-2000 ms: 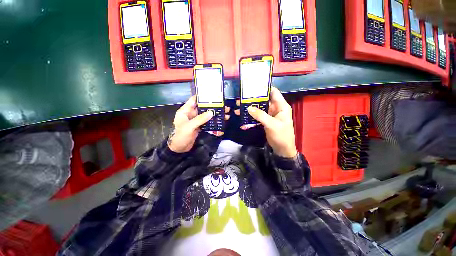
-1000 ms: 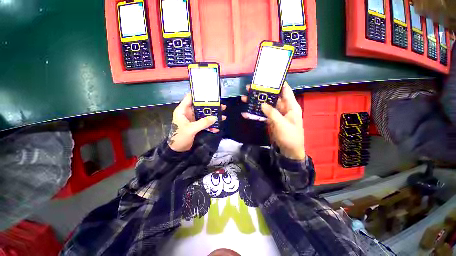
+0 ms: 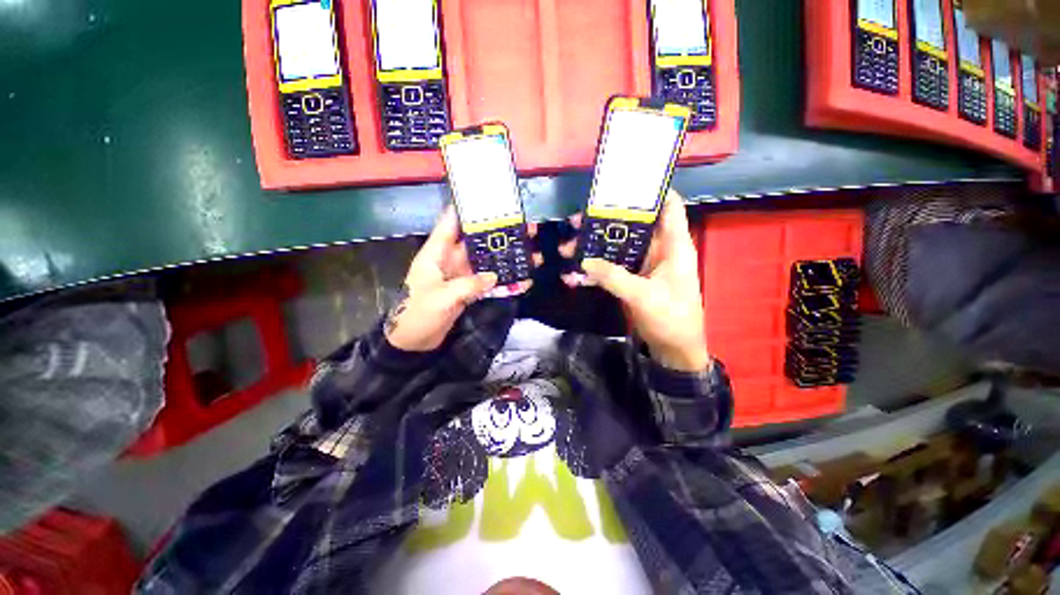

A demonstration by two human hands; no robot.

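My left hand (image 3: 432, 285) holds a black keypad phone (image 3: 486, 198) with yellow trim and a lit white screen, its top tilted left, my thumb at the bottom of the keypad. My right hand (image 3: 660, 285) holds a second such phone (image 3: 632, 174), its top tilted right, my thumb at its lower keypad. Both phones are in front of the red-orange phone tray (image 3: 337, 174), their tops overlapping its near edge in view. Two lit phones lie in the tray's left pockets and one in a right pocket. The tray's far part is cut off by the frame.
A neighbouring tray (image 3: 837, 113) with several phones lies to the right on the green bench (image 3: 151, 140). Below the bench edge, a red-orange lower tray (image 3: 750, 314) holds stacked black-and-yellow parts (image 3: 822, 323). A red stool (image 3: 221, 360) stands lower left. Parts of people's clothing show at both sides.
The left phone has gone from nearly upright to tilted left and sits slightly higher. The right phone has risen and tilted right since the earliest frame. My right thumb has moved lower on the keypad.
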